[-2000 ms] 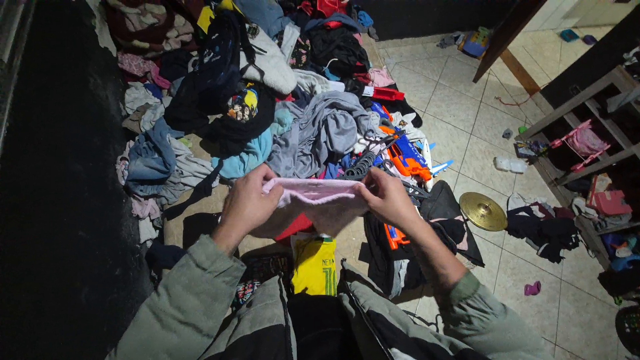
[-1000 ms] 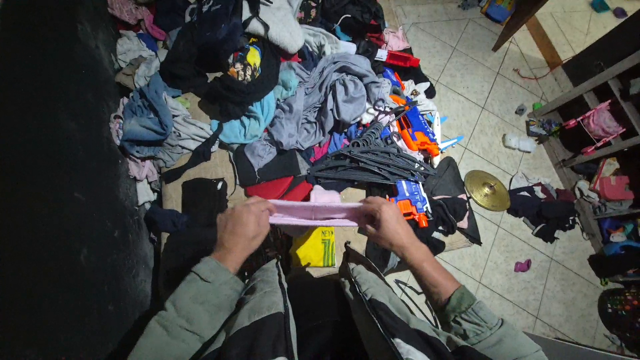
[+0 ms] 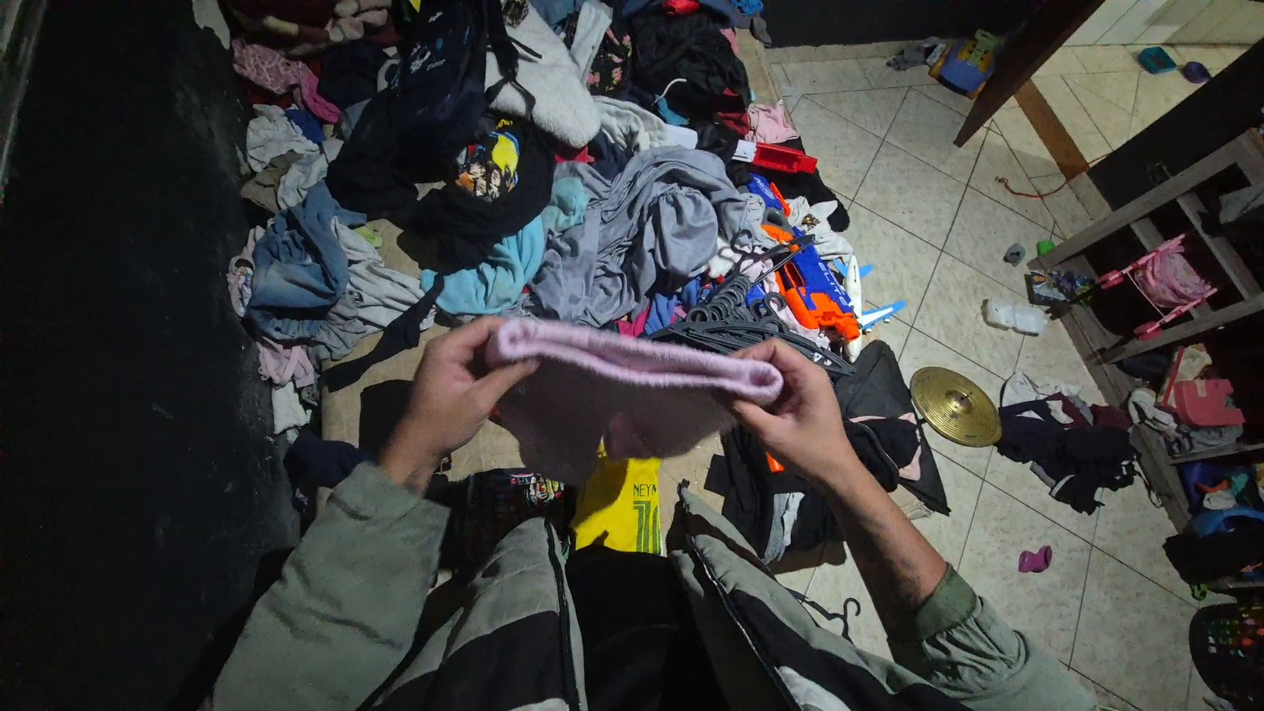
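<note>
A pink knitted garment is stretched between my two hands, its thick folded edge facing up and its body hanging blurred below. My left hand pinches the left end of that edge, thumb on top. The right end is gripped by my right hand. Under the garment lies a yellow jersey, partly hidden by it. Just beyond my right hand is a bunch of dark plastic hangers. A grey cloth and a light blue one lie in the heap ahead.
A large clothes heap covers the surface ahead, with a blue and orange toy blaster at its right edge. A brass cymbal and dark clothes lie on the tiled floor. Wooden shelving stands right; a black wall rises left.
The pink garment was pulled into a narrow, flat band a second ago; now its body hangs down below the edge. Both hands keep hold of it. The view has shifted somewhat.
</note>
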